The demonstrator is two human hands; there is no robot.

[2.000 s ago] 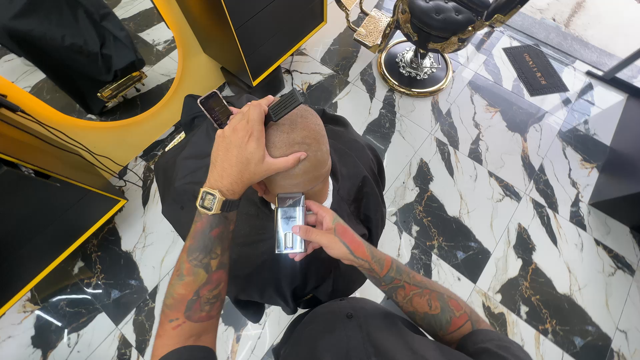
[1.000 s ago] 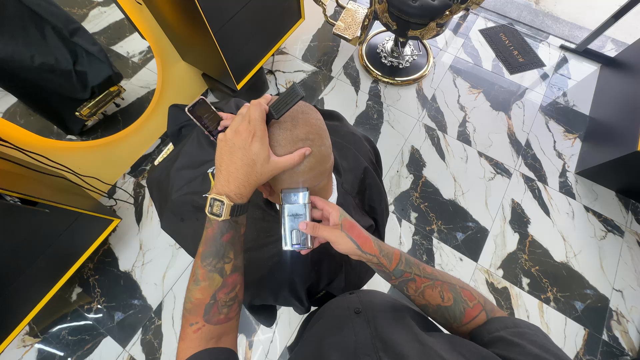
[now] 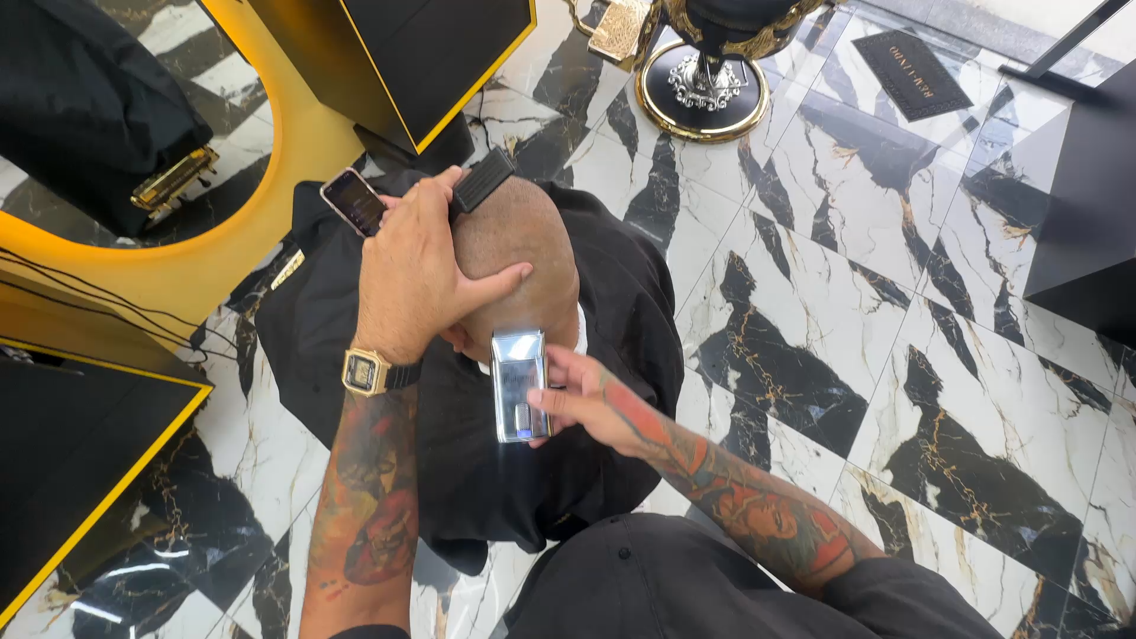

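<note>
My right hand (image 3: 577,399) is closed on a shiny silver foil shaver (image 3: 521,390), whose top end is against the back of the close-shorn head (image 3: 519,235) of a seated person. My left hand (image 3: 417,257) lies over the side of that head, its thumb stretched across the scalp. A black brush or block-like tool (image 3: 484,181) juts out from my left fingers; its bristles, if any, are hidden. A black cape (image 3: 621,266) covers the person's body, with a white strip (image 3: 581,330) at the neck. Beyond my left hand a phone (image 3: 353,202) with a lit screen is held by the person's fingers.
At upper left are a yellow-rimmed mirror (image 3: 275,115) and a black cabinet with yellow edging (image 3: 435,53). Another such cabinet (image 3: 89,426) and cables (image 3: 106,297) are at left. An ornate chair base (image 3: 703,93), a floor mat (image 3: 912,75) and a dark box (image 3: 1087,204) stand beyond.
The view has shifted slightly. Both hands keep much the same place on the head, and the shaver stays at its back near the neck.
</note>
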